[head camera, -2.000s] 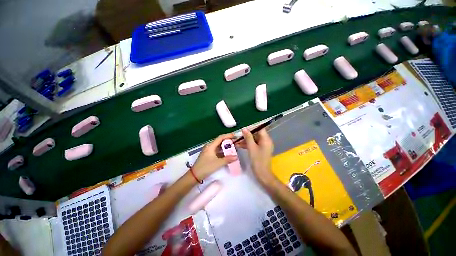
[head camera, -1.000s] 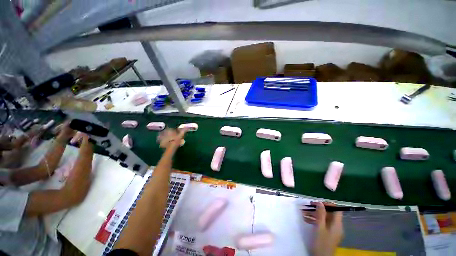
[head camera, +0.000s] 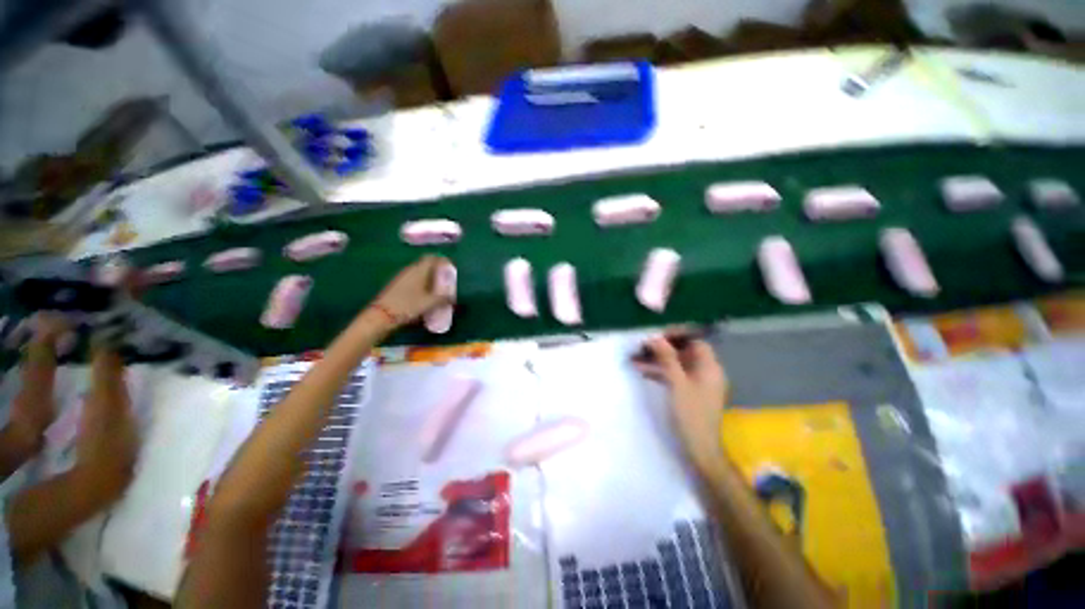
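My left hand (head camera: 413, 292) is over the green conveyor belt with its fingers on a pink housing (head camera: 441, 299) that stands lengthwise across the belt. My right hand (head camera: 684, 364) is over the printed sheets near the belt's edge, its fingers closed around the dark tweezers (head camera: 666, 341), which are blurred. Two more pink housings (head camera: 450, 419) lie on the work sheets between my forearms, one of them (head camera: 547, 441) nearer my right forearm. A white sticker sheet (head camera: 648, 573) with dark squares lies at the near edge. The whole view is blurred.
The green belt (head camera: 714, 276) carries two rows of pink housings. Beyond it are a blue tray (head camera: 571, 110) with slim tools and blue small parts (head camera: 336, 145). A fuller sticker sheet (head camera: 312, 476) lies under my left forearm. Another person's arms (head camera: 89, 446) are at the left, beside a metal post.
My left hand has moved from the belt's far row to a housing in the near row. The view has tilted down and turned right; the right hand still holds the tweezers.
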